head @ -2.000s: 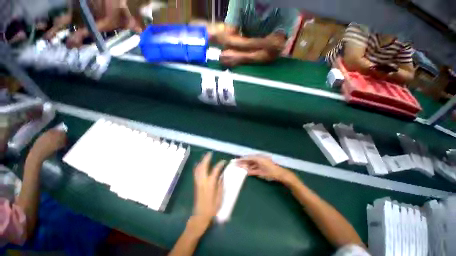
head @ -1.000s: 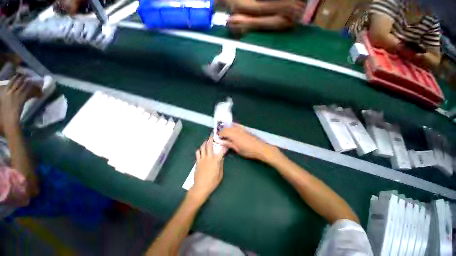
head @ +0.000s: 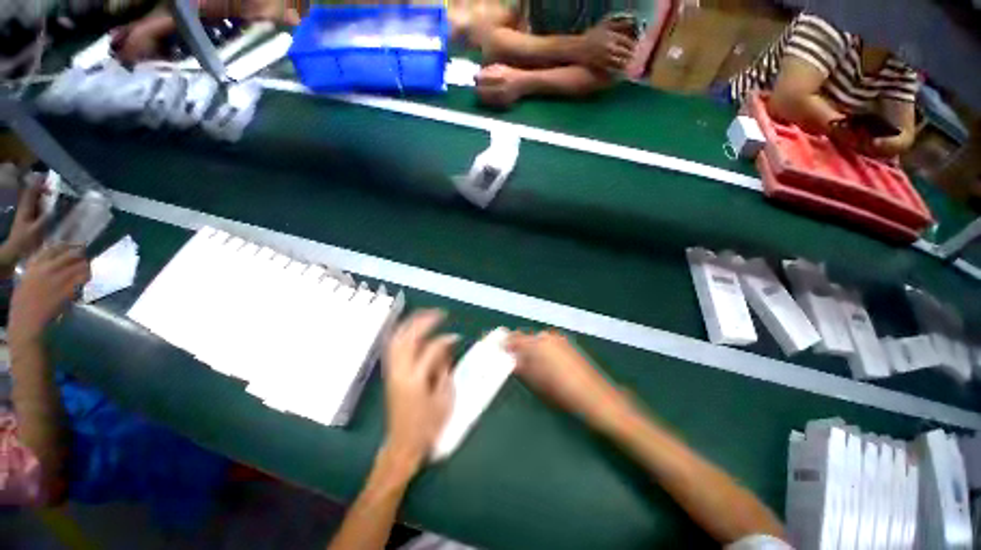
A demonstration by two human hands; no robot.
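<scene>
A slim white retail box (head: 471,393) lies slanted on the green worktop in front of me. My right hand (head: 546,363) has its fingertips on the box's upper end. My left hand (head: 417,376) is at the box's left side, blurred, with its fingers spread; whether it grips the box cannot be told. No pouch shows at the box now. A row of white boxes (head: 264,322) lies side by side to the left of my left hand.
One bagged product (head: 491,172) lies on the green belt ahead. White boxes (head: 723,303) lie on the belt at right, and more stand (head: 850,483) at lower right. A blue bin (head: 369,49), a red compartment tray (head: 839,172) and other workers are across the line.
A second ago both hands were at a pouch at the box's upper end. Now the pouch is out of sight, and the hands and box are lower, nearer me. My left hand's fingers have spread.
</scene>
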